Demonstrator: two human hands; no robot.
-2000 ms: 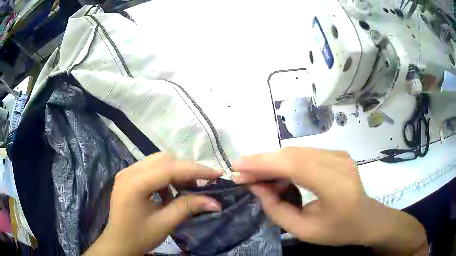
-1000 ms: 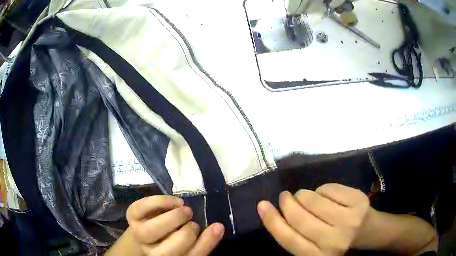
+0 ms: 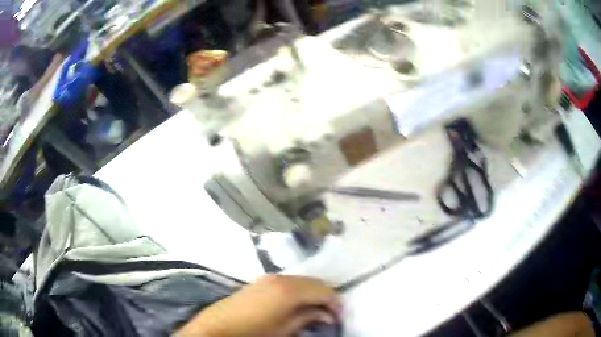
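The garment (image 3: 99, 220) lies at the lower left, its off-white inside uppermost and its dark grey shell (image 3: 142, 296) towards me. My left hand (image 3: 277, 304) is at the bottom centre, its fingers curled over dark cloth of the garment at the table's near side. The fingertips are blurred. Of my right side, only a strip of skin (image 3: 560, 325) shows at the bottom right edge, cut off and blurred. The white sewing machine head (image 3: 316, 138) stands ahead, with its needle area hidden or blurred.
Black scissors (image 3: 468, 187) lie right of the machine head, with slim tweezers (image 3: 375, 193) beside it. The white table (image 3: 395, 303) curves along the near right, with printed marks near its edge. A blurred workshop with blue and dark shapes fills the upper left.
The view has swung up and right, showing more of the machine. The garment sits lower left. My right hand has left the cuff area, moving to the bottom right edge.
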